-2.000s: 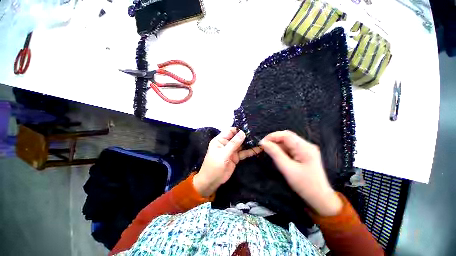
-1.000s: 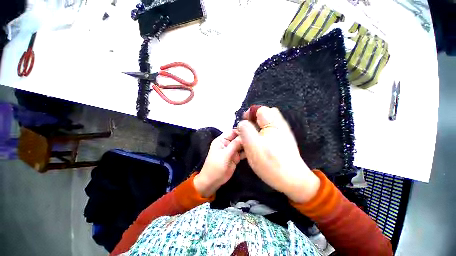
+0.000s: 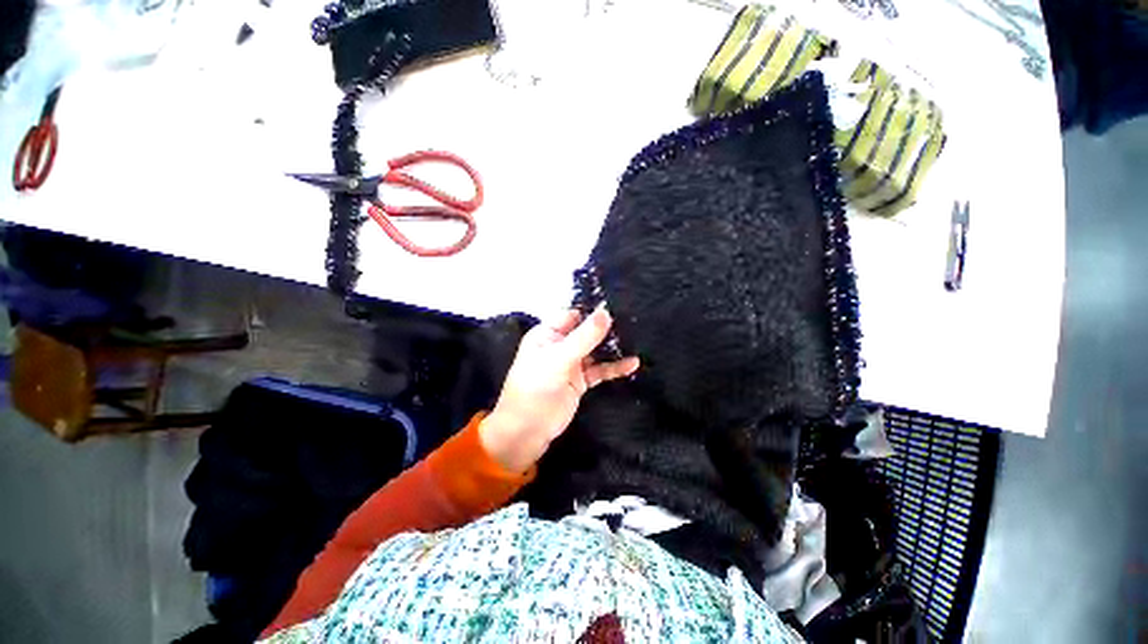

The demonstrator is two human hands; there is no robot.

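Note:
The dark garment [image 3: 718, 264] lies over the table's edge and my lap, its pointed corner towards the striped bundle. A braid trim [image 3: 836, 239] with light flecks runs along its edges. My left hand [image 3: 554, 377] pinches the garment's left edge at the trim between thumb and fingers. My right hand is out of the picture. No needle or thread can be made out. Red-handled scissors [image 3: 428, 203] lie across a loose strip of trim [image 3: 343, 239], left of the garment.
On the white table [image 3: 529, 189] are a black case [image 3: 416, 40], a striped bundle [image 3: 889, 138], thread snips [image 3: 958, 245] and other scissors [image 3: 37, 154] far left. Below are a wooden stool [image 3: 53, 381], a blue-rimmed bin [image 3: 405, 434] of dark cloth and a black crate [image 3: 938, 503].
My right hand was at the trim beside my left hand and has left the picture. My left hand still pinches the edge. The whole view has shifted slightly.

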